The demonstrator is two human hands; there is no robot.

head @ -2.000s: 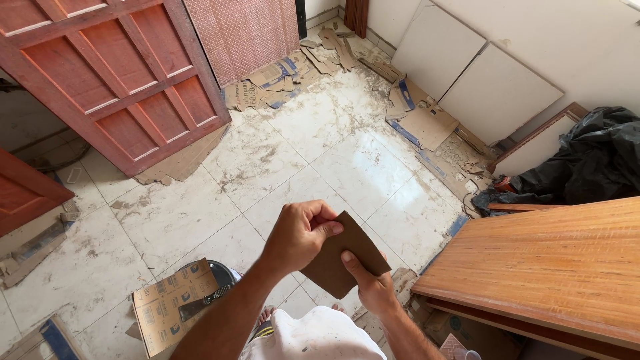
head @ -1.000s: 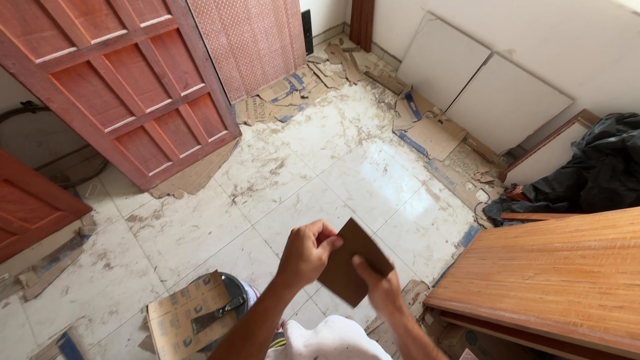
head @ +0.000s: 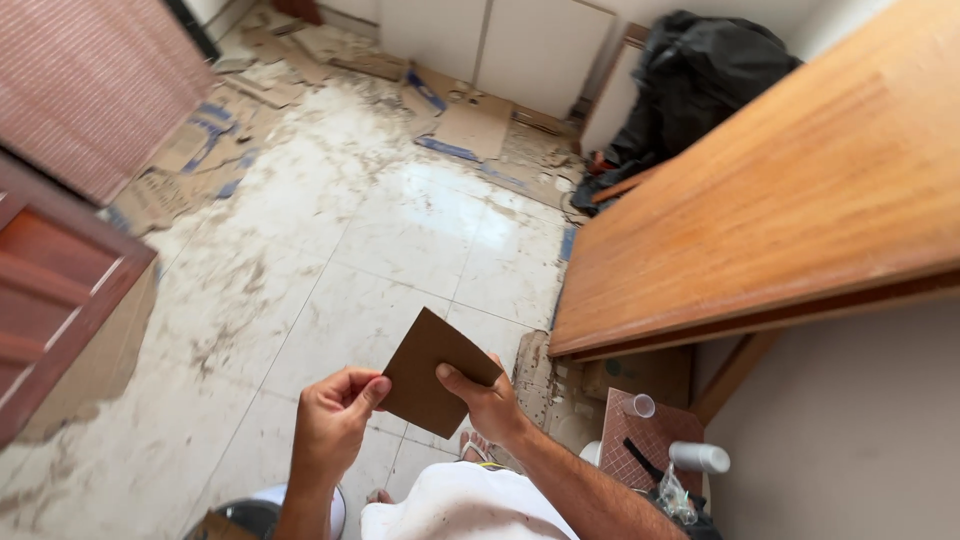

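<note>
A brown rectangular sheet, perhaps sandpaper (head: 429, 375), is held up in front of my body, tilted over the tiled floor. My left hand (head: 334, 424) pinches its left corner between thumb and fingers. On the right side, my right hand (head: 484, 397) grips the sheet, thumb flat on the near face and fingers hidden behind. A bucket (head: 337, 510) stands below my left forearm, mostly cut off by the bottom edge.
A wooden table or board (head: 750, 202) juts in at right. Under it, a tile (head: 637, 442) holds a clear cup (head: 639, 406) and a white container (head: 699, 457). Panelled wooden door (head: 52, 300) at left. Torn cardboard (head: 480, 124), leaning white panels (head: 544, 52) and black plastic sheeting (head: 697, 75) lie beyond.
The view has swung to the right. My left hand has moved from the sheet's upper part to its left corner, while my right hand still holds the right side.
</note>
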